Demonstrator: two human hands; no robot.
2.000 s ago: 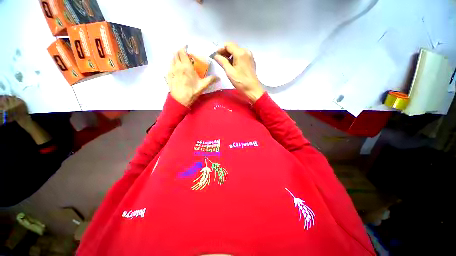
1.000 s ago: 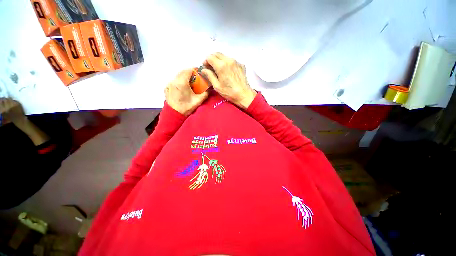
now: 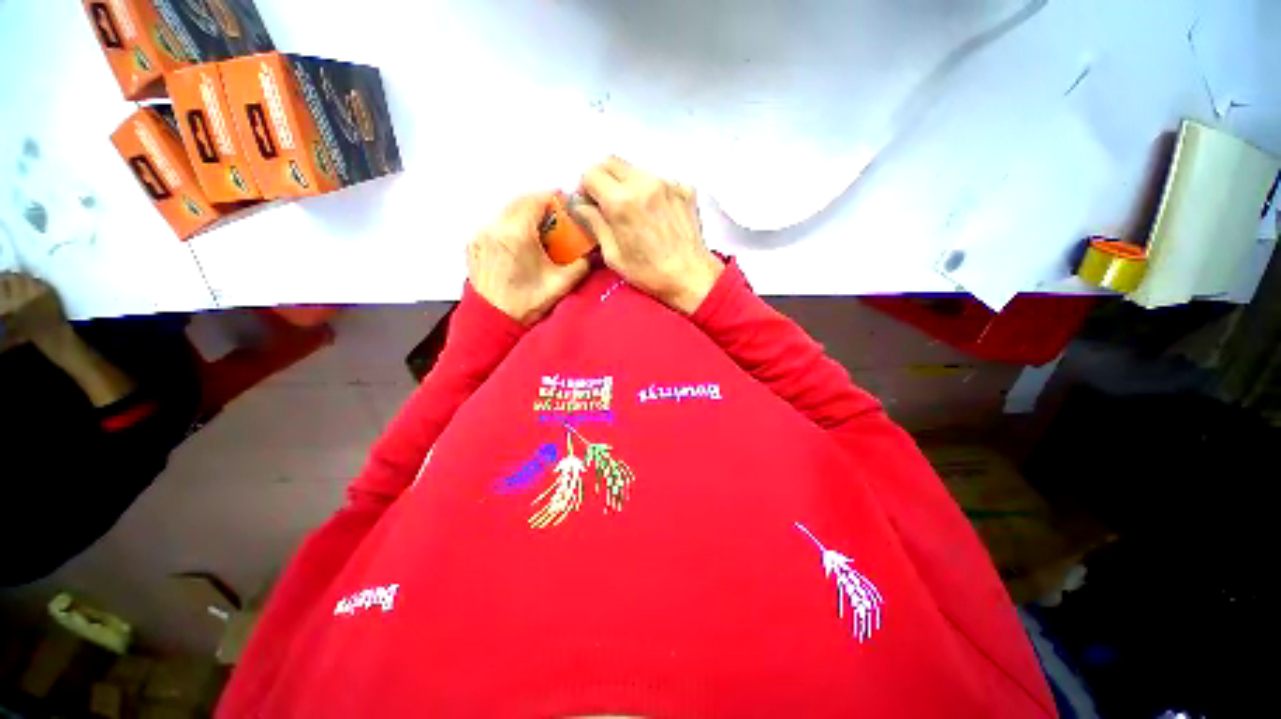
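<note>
A retail box with an orange end (image 3: 568,236) is held at the table's front edge, close to my body. My left hand (image 3: 514,259) is closed around its left side. My right hand (image 3: 644,231) is on its right side, with thumb and fingers at the top of the orange end. A small greyish piece shows between the fingertips, too small to make out. Most of the box is hidden by my hands.
Several orange and dark retail boxes (image 3: 288,127) stand grouped on the white table (image 3: 843,155) at the left. A yellow and red tape roll (image 3: 1113,264) lies beside an open notebook (image 3: 1205,211) at the right. Another person's hand (image 3: 31,312) is at the left edge.
The box and both hands have come nearer to my body since the first frame. My right hand, apart from the box then, is now against it. Little differs from one second ago.
</note>
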